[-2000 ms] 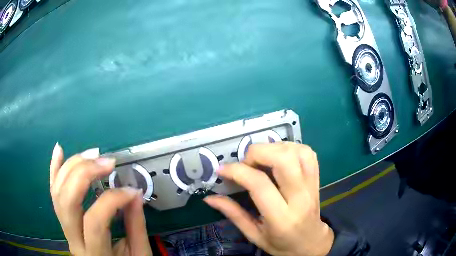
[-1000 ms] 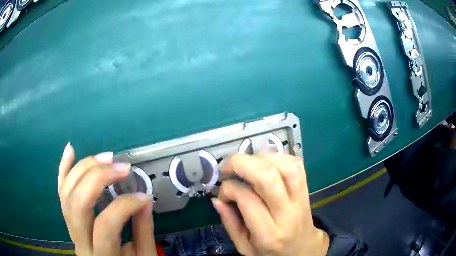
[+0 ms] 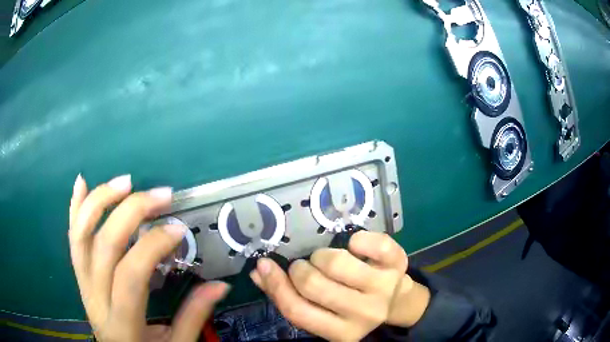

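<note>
A silver-grey metal frame [image 3: 301,247] lies on the green surface in front of me, its long raised edge away from me. Three round disc units show from the back, each with a white ring: the middle one [image 3: 251,225] and right one [image 3: 342,199] are in full view, the left one is partly behind my fingers. My left hand [image 3: 127,260] is at the frame's left end, thumb and fingers apart. My right hand [image 3: 334,284] is at the near scalloped edge, a fingertip touching the spot below the middle disc. Whether it pinches a small part is hidden.
A part-filled frame [image 3: 479,120] with two black-ringed discs lies at the right. A narrow metal frame [image 3: 554,73] lies beyond it. Part of another frame [image 3: 27,12] shows at the top left. The bench edge curves past a grey floor with a yellow line [image 3: 475,246].
My right hand has moved down off the right disc to the near edge. My left thumb has parted from the fingers. The frame has shifted slightly left.
</note>
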